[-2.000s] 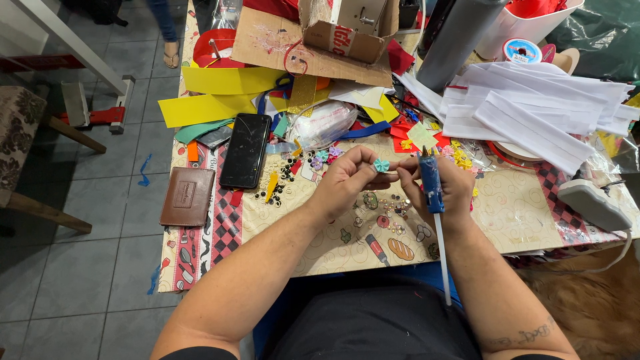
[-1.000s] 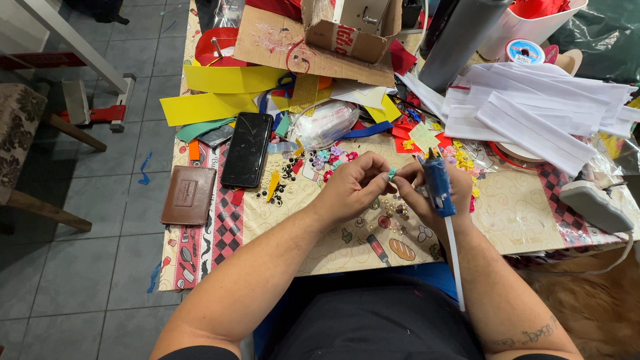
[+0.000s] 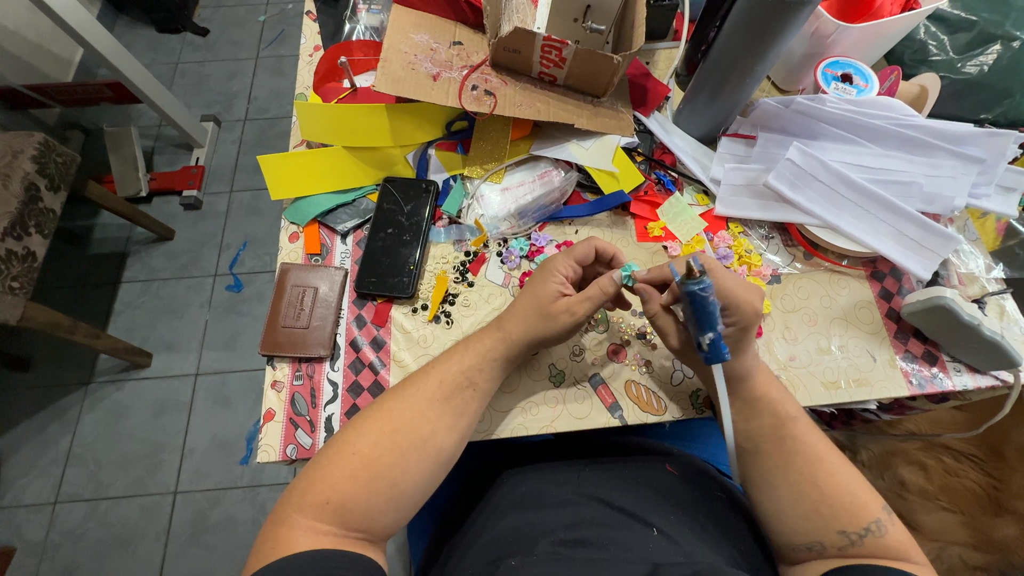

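Observation:
My left hand (image 3: 572, 292) pinches a small teal fabric flower (image 3: 630, 274) between thumb and fingertips. The fingertips of my right hand (image 3: 708, 308) meet the flower from the other side. A blue hot glue gun (image 3: 702, 312) with a worn, taped-looking body lies in my right hand, nozzle pointing away from me, a white glue stick (image 3: 726, 416) trailing from its rear. Below my fingers small beads (image 3: 638, 336) lie scattered on the patterned tablecloth. Small purple and pink flowers (image 3: 540, 240) lie beyond my left hand, and yellow bows (image 3: 740, 248) beyond my right.
A phone (image 3: 396, 238) and a brown leather wallet (image 3: 303, 310) lie at left, near black beads (image 3: 452, 300). Yellow foam strips (image 3: 372, 124), a cardboard box (image 3: 560, 48), a grey cylinder (image 3: 740, 72) and white fabric strips (image 3: 864, 176) crowd the back. A white device (image 3: 952, 328) sits at the right edge.
My hands stay close together around the teal flower. Its visible part and my fingers' grip on it have shifted slightly; the glue gun remains in my right hand.

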